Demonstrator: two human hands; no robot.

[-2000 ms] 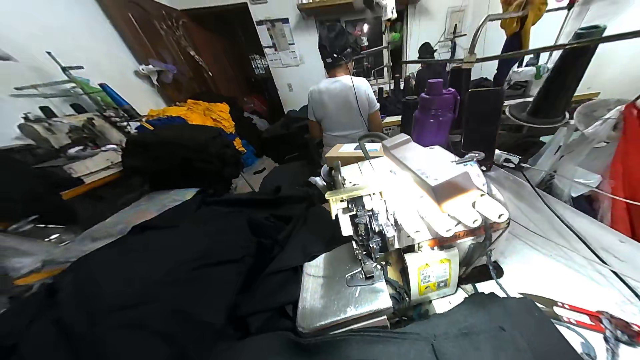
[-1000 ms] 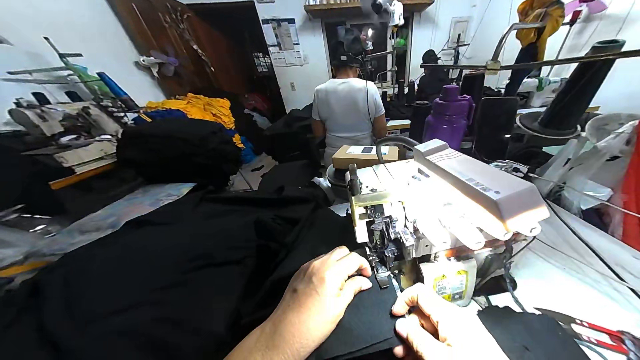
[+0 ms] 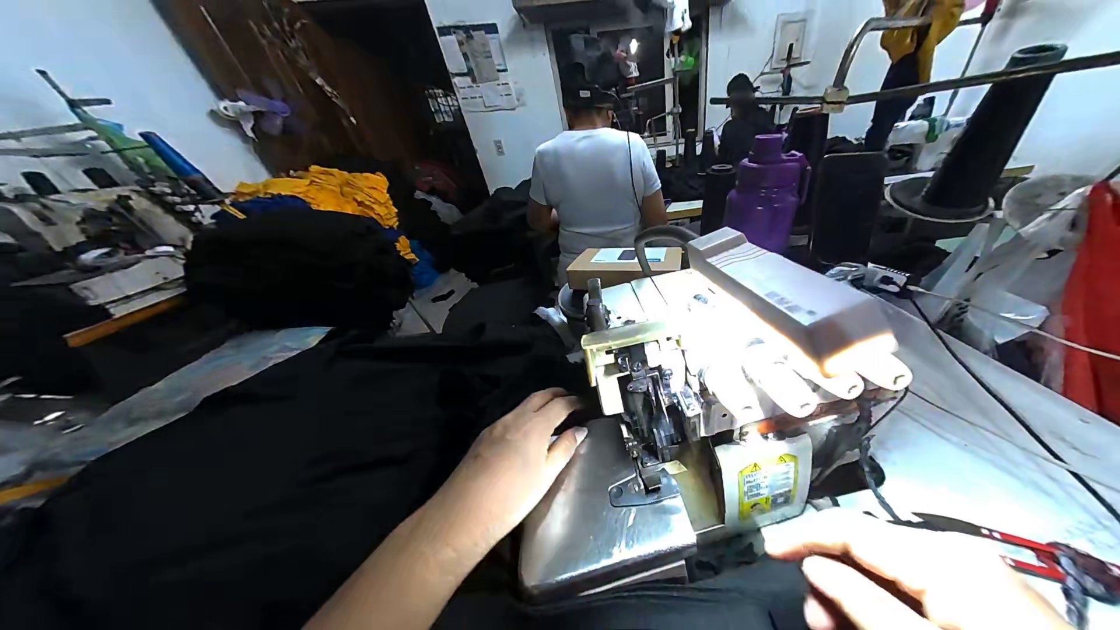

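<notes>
An overlock sewing machine (image 3: 665,385) stands at the centre right, lit from above, its metal cloth plate (image 3: 604,525) bare in front of the presser foot. My left hand (image 3: 525,446) lies at the plate's left edge, beside black fabric (image 3: 306,455) that spreads over the left side; whether the fingers grip it is unclear. At the lower right, my right hand (image 3: 901,560) is blurred, fingers bent, over dark cloth near the front of the machine; its fingertips are partly washed out by light. Red-handled scissors (image 3: 1032,551) lie on the table just beyond it.
Behind the machine are a cardboard box (image 3: 582,269), a purple bottle (image 3: 767,197) and black thread cones (image 3: 997,131). A person in a white shirt (image 3: 595,184) is further back. Piled black fabric (image 3: 297,267) and yellow cloth (image 3: 341,194) stand at the left; plastic bags (image 3: 1006,280) hang right.
Both hands were together by the presser foot with black fabric one second ago. The left has moved leftward, the right to the right, and the cloth plate now shows bare.
</notes>
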